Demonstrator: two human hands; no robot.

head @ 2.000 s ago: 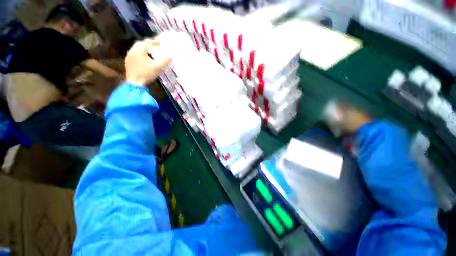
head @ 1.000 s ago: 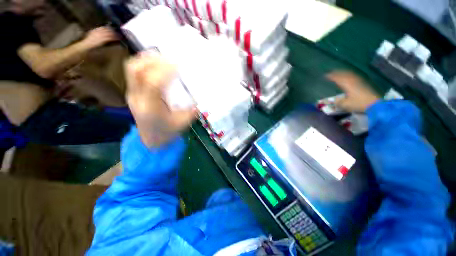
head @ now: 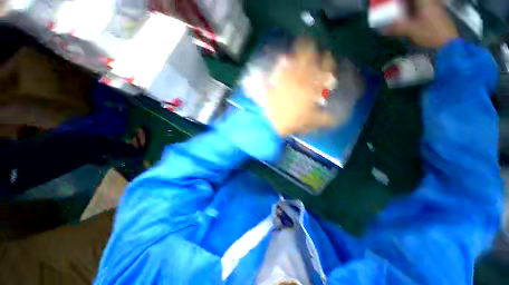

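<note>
My left hand [head: 304,86] is blurred and lies over the pan of the digital scale [head: 357,83]. A small red and white bit of a box shows at its fingers; whether the hand grips it I cannot tell. The scale's keypad [head: 307,167] shows below my sleeve; the display is hidden. My right hand [head: 427,25] holds a white product box [head: 386,13] with a red end, beyond the scale at the upper right.
Stacked white boxes [head: 162,55] with red marks stand left of the scale. Another box [head: 410,71] lies right of the scale below my right hand. A small paper scrap [head: 380,176] lies on the dark green table [head: 363,197]. A carton [head: 61,245] is at lower left.
My left hand has moved from the stacked boxes to over the scale pan. My right hand has taken hold of a box and raised it. The view has shifted and turned.
</note>
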